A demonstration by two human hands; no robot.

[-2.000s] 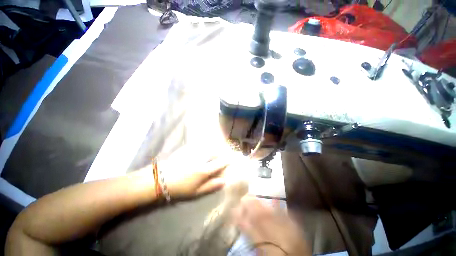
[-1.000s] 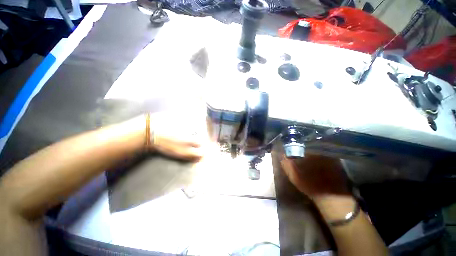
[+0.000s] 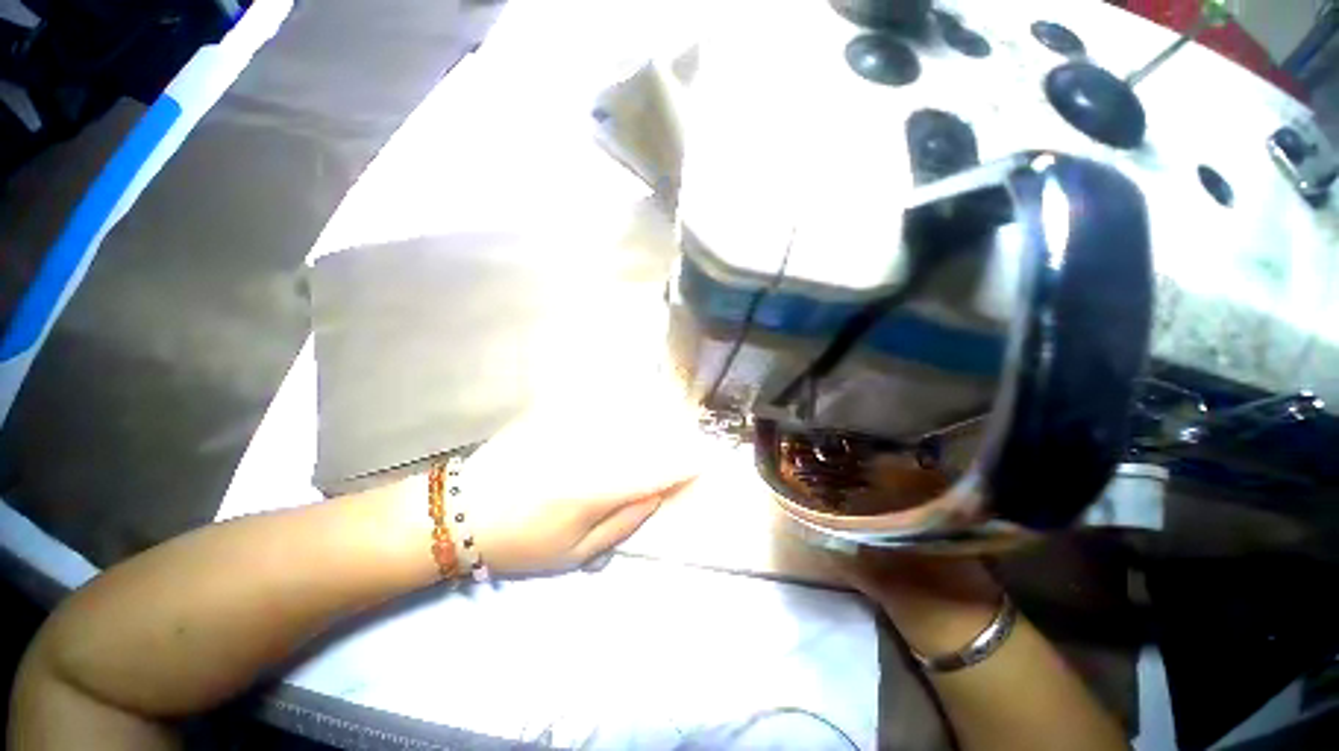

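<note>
My left hand (image 3: 588,492) lies on the machine bed left of the needle area, fingers toward the bright lamp glare. A brown-grey cloth piece (image 3: 404,360) lies flat behind my left wrist and runs into the glare. The white sewing machine head (image 3: 793,191) stands in front of me, its dark shiny round part (image 3: 1079,345) large in view. My right hand (image 3: 918,587) is right of the needle area, its fingers hidden behind the machine head. The glare washes out the left fingertips and the presser foot, so their contact with cloth is unclear.
Large brown cloth panels (image 3: 220,279) lie at the left, beside blue tape (image 3: 96,220) on the table edge. Darker brown cloth (image 3: 913,690) lies right of the bed. Loose thread (image 3: 793,719) curls near the front edge. A red bag (image 3: 1234,33) is at the back right.
The view has moved closer to the machine head. My left hand has come nearer the needle area. My right hand has come left from the darker cloth, now behind the head. The cloth piece sits farther back.
</note>
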